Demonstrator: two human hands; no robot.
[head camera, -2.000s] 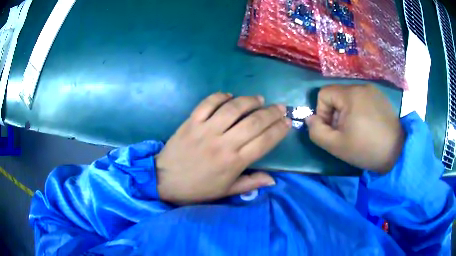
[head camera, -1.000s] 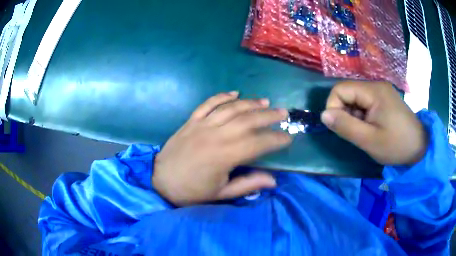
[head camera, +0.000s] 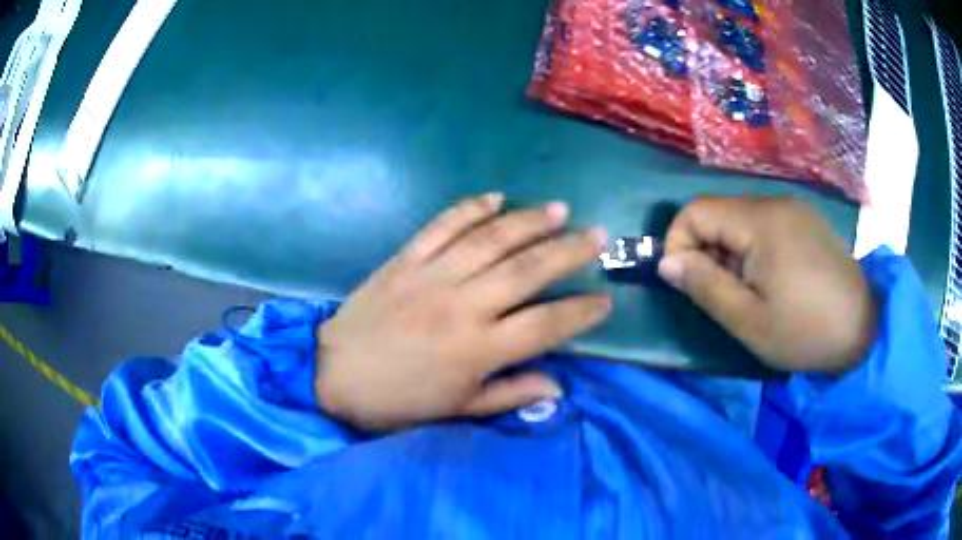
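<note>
A small dark circuit board (head camera: 630, 253) with silver components lies on the green mat between my hands. My left hand (head camera: 464, 311) lies flat, palm down, with fingers spread; its index and middle fingertips are at the board's left end. My right hand (head camera: 775, 280) is curled, with thumb and index finger pinched at the board's right end. Whether a tiny adhesive piece is between those fingertips cannot be told. Both hands are bare.
A red bubble bag (head camera: 622, 100) with boards on top lies at the upper right. Strips with black bars (head camera: 888, 53) and bare white backing (head camera: 889, 174) lie at right. White liner strips (head camera: 111, 84) lie at left. A blue bin (head camera: 783, 432) shows below the table edge.
My right hand moved right, away from the board's end, then came back left against it. My left hand stays nearly in place. The view has shifted slightly.
</note>
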